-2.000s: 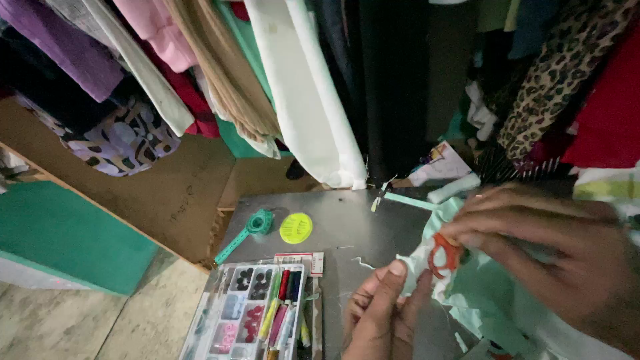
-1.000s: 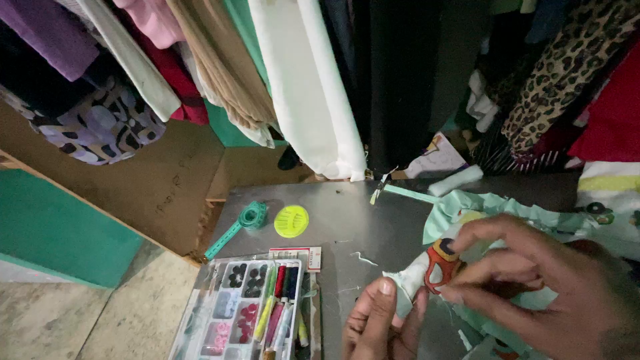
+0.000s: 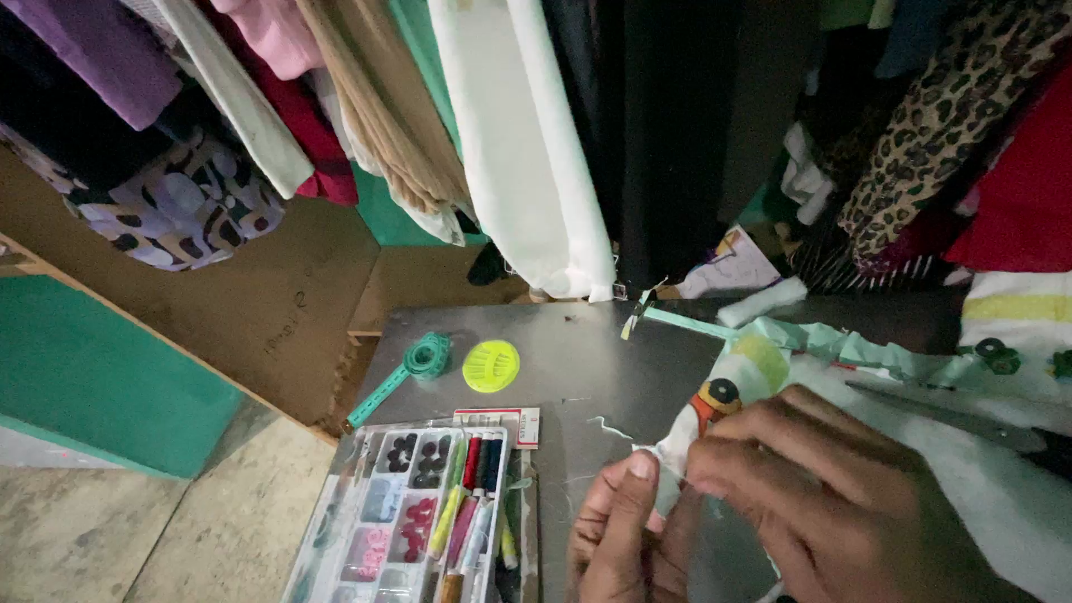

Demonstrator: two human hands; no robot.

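Observation:
My left hand (image 3: 624, 528) pinches the near end of a small piece of white fabric (image 3: 672, 469) between thumb and fingers. My right hand (image 3: 829, 502) is close beside it, fingertips together at the same piece; whether a needle is between them cannot be told. Above the fingers the fabric bears an orange patch (image 3: 714, 408) with a black round button (image 3: 722, 390), and a pale yellow-green part lies beyond. Mint-green ruffled fabric (image 3: 879, 355) runs behind the right hand. A pair of scissors (image 3: 946, 410) rests on white material, partly hidden by that hand.
A sorting box (image 3: 389, 502) holds buttons and thread spools on the dark table (image 3: 561, 360). Behind it are a rolled teal measuring tape (image 3: 427, 356) and a yellow-green disc (image 3: 491, 366). Clothes (image 3: 536, 151) hang over the back edge. A white roll (image 3: 762, 302) lies at the back right.
My right hand has come nearer my left fingertips and now covers much of the orange patch. The held piece is turned, its black button now showing plainly.

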